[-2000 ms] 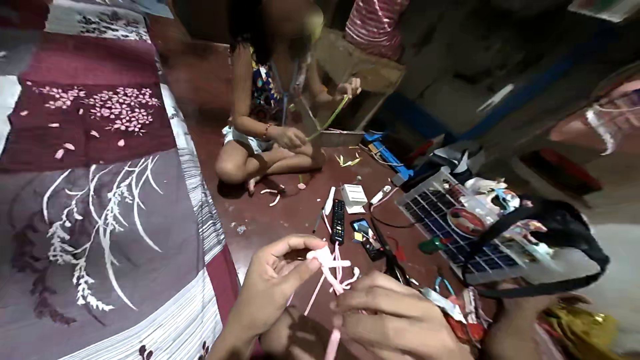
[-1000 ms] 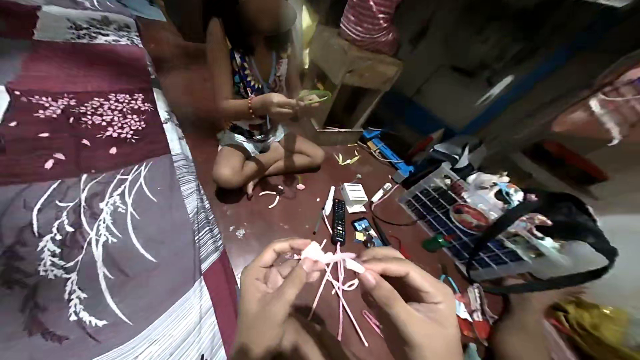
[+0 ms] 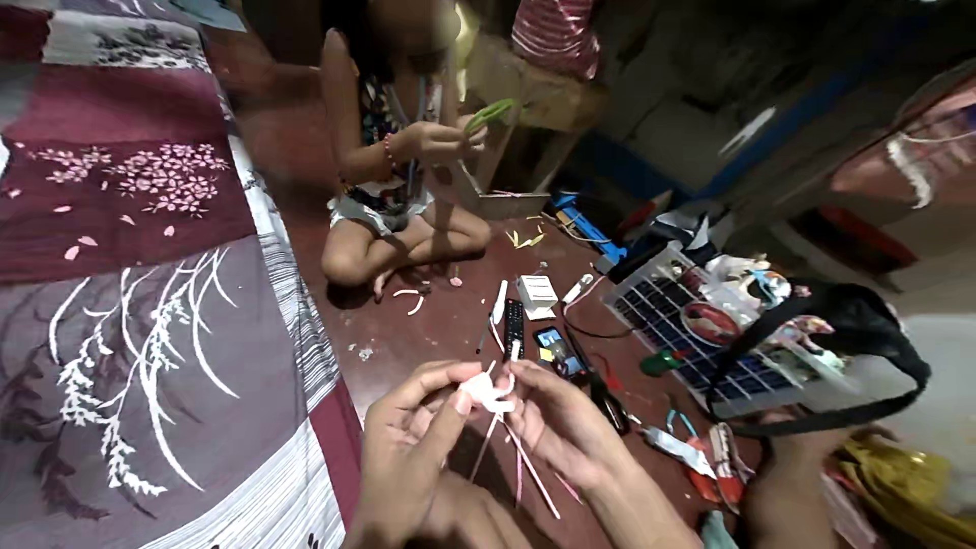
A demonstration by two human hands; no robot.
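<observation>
My left hand (image 3: 419, 427) pinches a small white-and-pink craft piece (image 3: 488, 393) between thumb and fingers, at the lower middle of the head view. My right hand (image 3: 560, 419) grips the looped right side of the same piece. Thin pink-and-white strands (image 3: 534, 469) hang below it, between my hands. The piece's exact material cannot be told. Just beyond my fingers lie a black remote control (image 3: 514, 328) and a phone with a lit screen (image 3: 559, 352).
A person (image 3: 404, 152) sits cross-legged ahead, holding a green strip (image 3: 490, 114). A white box (image 3: 537, 296), pliers (image 3: 728, 465) and a green bottle (image 3: 662, 363) lie on the floor. A white wire basket (image 3: 679, 328) with a black strap stands right; a patterned bedspread (image 3: 152, 343) is left.
My right hand has risen from below the piece to its right side. The other person's hands have come together and moved up with the green strip.
</observation>
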